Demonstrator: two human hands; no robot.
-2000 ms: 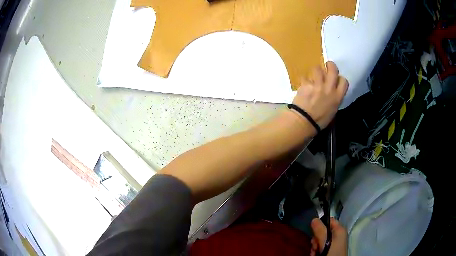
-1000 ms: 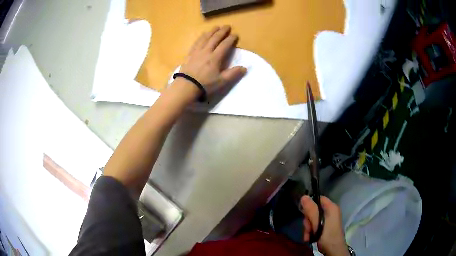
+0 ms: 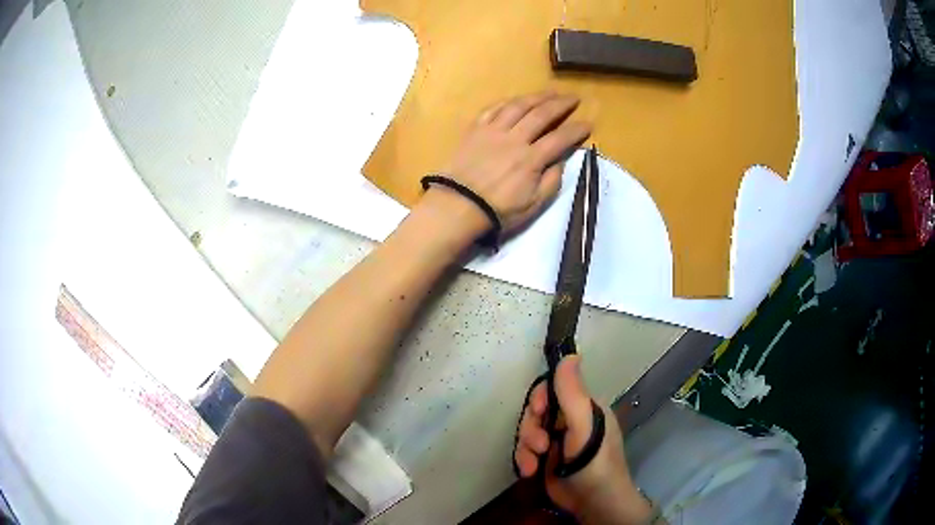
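The tan-orange card pattern [image 3: 482, 62] lies on a larger white sheet [image 3: 297, 123] at the table's edge. A dark pattern weight [image 3: 623, 55] rests on the pattern. My left hand [image 3: 518, 154] presses flat, fingers spread, on the pattern's lower part and the white sheet at the neckline curve. My right hand [image 3: 574, 441] holds the tailor's shears [image 3: 570, 277] by the black loops. The blades are slightly apart, pointing away from me, with tips at the top of the neckline curve, just right of my left fingers.
More white sheets with a pinkish-red marked ruler [image 3: 128, 374] lie at left. A silver-topped block [image 3: 220, 395] is partly hidden by my left sleeve. A white round bucket [image 3: 718, 461] stands on the floor at lower right, with white scraps and a red object [image 3: 887, 205] beyond it.
My left hand has moved from the right shoulder tip to the neckline area. The shears have swung up from beside the table edge to the neckline. The view has shifted, showing the whole weight.
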